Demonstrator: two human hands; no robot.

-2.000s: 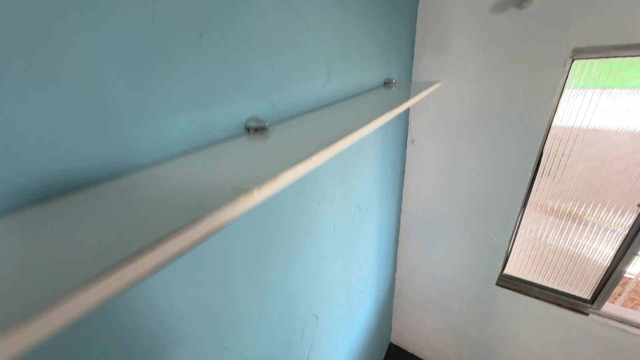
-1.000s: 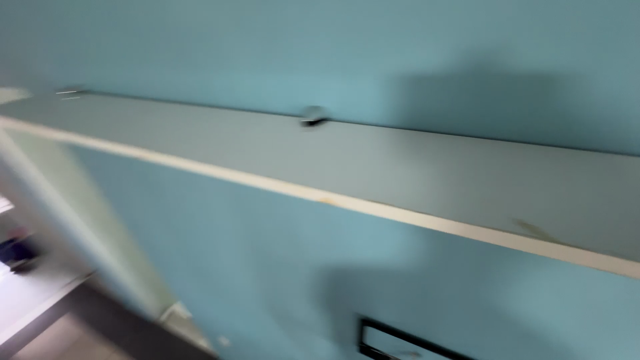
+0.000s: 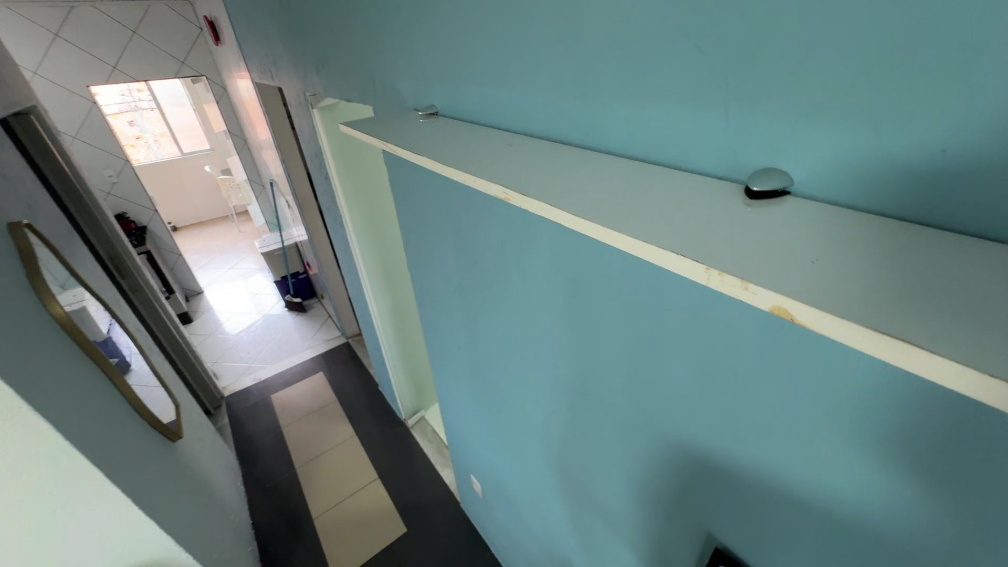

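Observation:
Neither my left hand nor my right hand shows in the head view. A long white wall shelf [image 3: 630, 201] runs from the upper middle to the right edge, against a blue wall [image 3: 520, 339]. Its front edge has yellowish-brown stains. A chrome shelf bracket [image 3: 768, 183] grips the back edge at the right, and another chrome bracket [image 3: 427, 111] sits near the far end. Nothing lies on the visible part of the shelf. A small black object [image 3: 723, 557] is partly cut off at the bottom edge.
To the left, a hallway with a dark-bordered tile floor [image 3: 339, 465] leads to a white-tiled room. A gold-framed mirror [image 3: 94, 346] hangs on the left wall. A broom [image 3: 282, 236] stands by a blue bucket [image 3: 296, 287]. A doorway [image 3: 378, 260] opens beside the shelf's far end.
The view has swung widely from the shelf's end by a ribbed-glass window to its other end and the hallway. No hand appears in any frame.

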